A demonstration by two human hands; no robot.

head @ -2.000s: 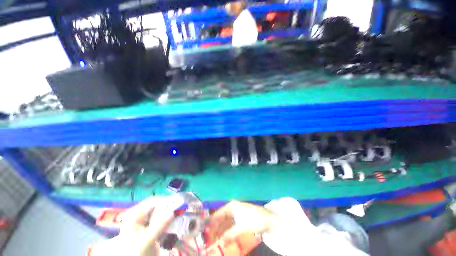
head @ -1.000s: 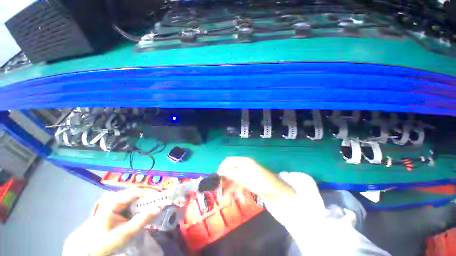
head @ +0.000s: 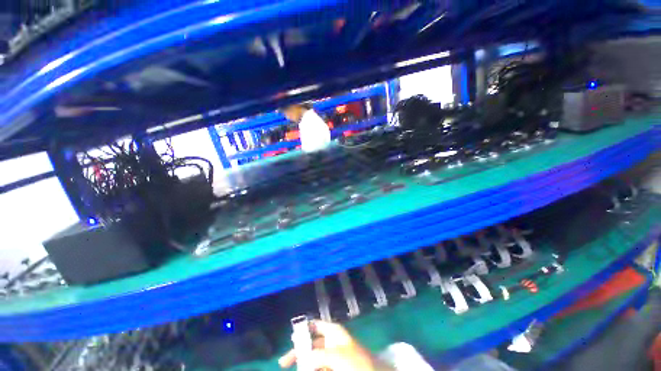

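Observation:
My right hand (head: 333, 351) is at the bottom edge, partly cut off and blurred. Its fingers hold a pale watch strap (head: 301, 335), which stands upright with a small darker end at the top. The watch face cannot be made out. My left hand is not in view. Behind the hand, a row of pale curved shelf watches (head: 349, 296) lies on the lower green shelf.
A blue rack beam (head: 290, 272) crosses in front. The upper green shelf bears a black box with tangled cables (head: 101, 253) at left and a grey box (head: 593, 109) at right. Orange-red trays (head: 609, 293) show low at right. A person in white (head: 314, 132) is beyond the rack.
The view has tilted up and rolled, so the shelves sit lower and slanted. My left hand and the orange-red tray by the knees have left the picture. My right hand is now at the bottom edge.

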